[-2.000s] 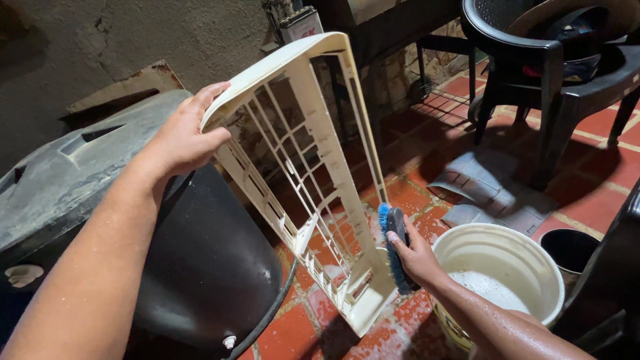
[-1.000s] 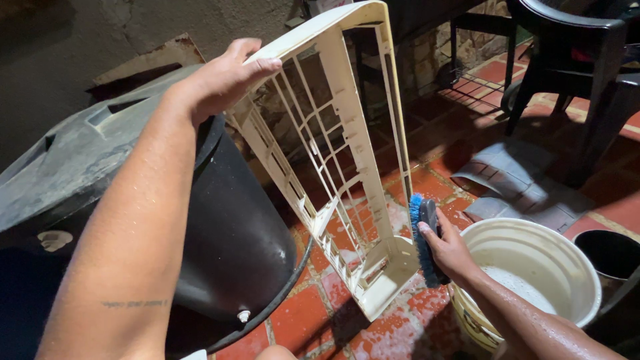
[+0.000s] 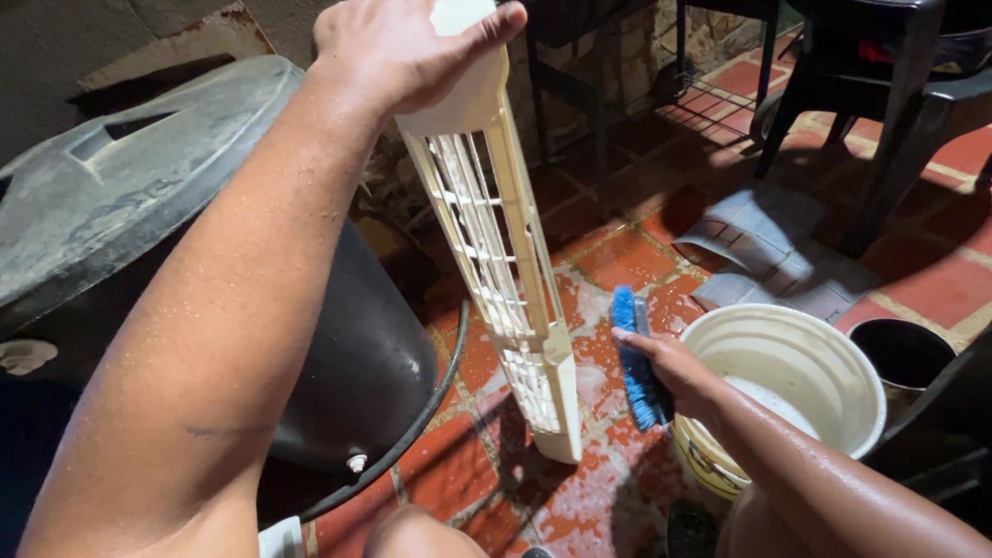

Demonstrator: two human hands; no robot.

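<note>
My left hand [image 3: 395,58] grips the top end of a cream plastic grille panel [image 3: 515,232], which stands upright on the wet tiled floor with its narrow side towards me. A lattice of thin bars runs down its length. In my right hand [image 3: 674,372] is a scrub brush with blue bristles [image 3: 637,372], held apart from the panel, to its right. Just under my right forearm stands a cream bucket [image 3: 868,380] holding foamy water.
A large black plastic barrel [image 3: 356,333] with a grey lid [image 3: 170,170] stands at the left, a hose [image 3: 453,372] round its base. Grey sheets [image 3: 775,248] lie on the red tiles. A dark round container [image 3: 903,353] sits beside the bucket; a black plastic chair [image 3: 891,116] is behind.
The panel has turned from showing its broad open face to showing its narrow side. The brush, earlier at the panel's right edge, is now apart from it.
</note>
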